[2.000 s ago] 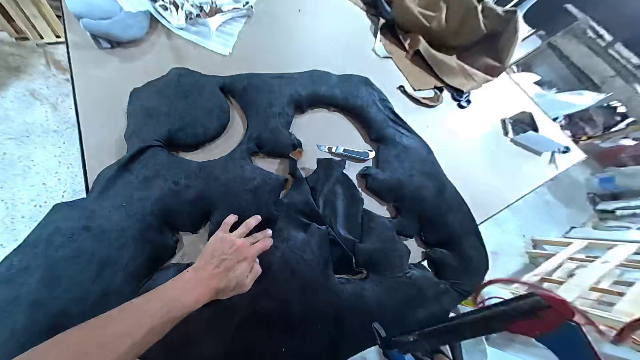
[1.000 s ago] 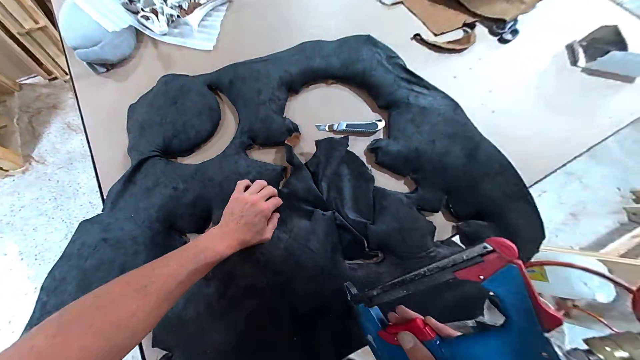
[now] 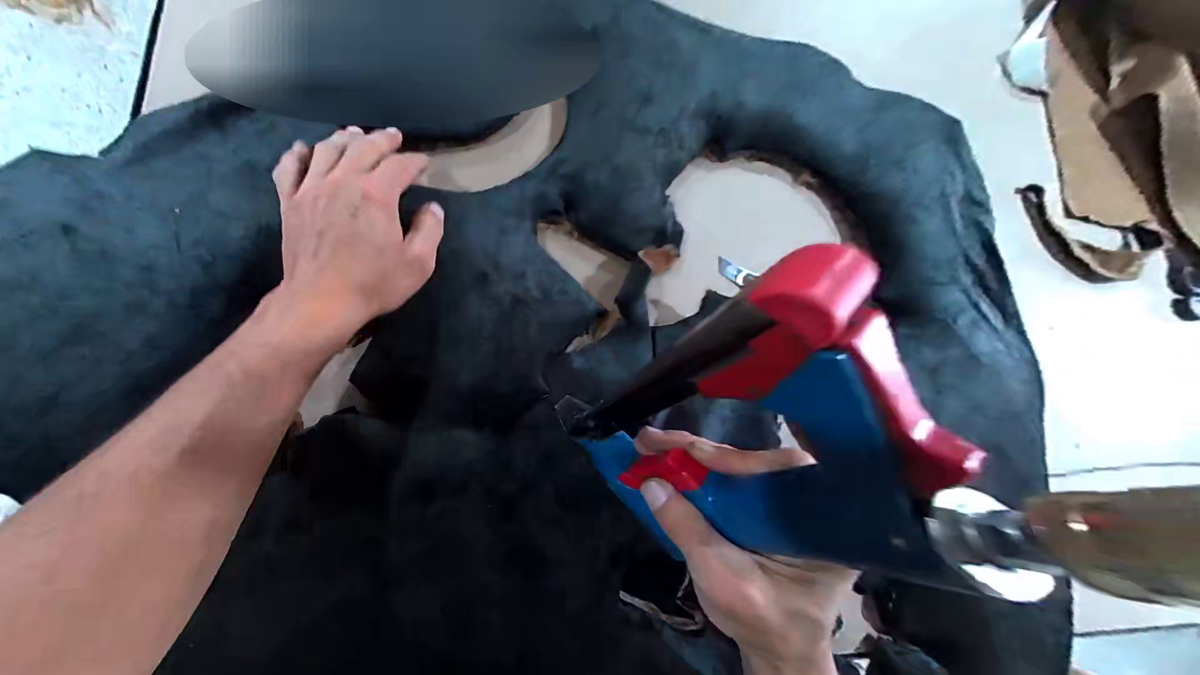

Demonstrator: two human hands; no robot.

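Note:
A large dark leather hide (image 3: 469, 562) with several cut openings lies on the light table. My left hand (image 3: 356, 220) rests palm down on it with fingers apart, beside a curved opening, and holds nothing. In my right hand (image 3: 750, 562) is a blue and red pneumatic tool (image 3: 816, 469), with a thumb and a finger at its red trigger-like part. The tool's dark tip is over the middle of the hide; whether it touches is unclear. Behind the tool, the blade end of a utility knife (image 3: 736, 272) shows in the right opening, its handle hidden.
Brown leather pieces (image 3: 1078, 131) lie on the table at the upper right, with a narrow curved scrap (image 3: 1069, 248) beside them. A metal fitting (image 3: 984, 530) joins the tool to a blurred line at the right. A blurred grey oval covers part of the top.
The pneumatic tool, held at the lower right a second ago, is now over the middle of the hide. My left hand has moved up the hide and its fingers have spread. The view is closer.

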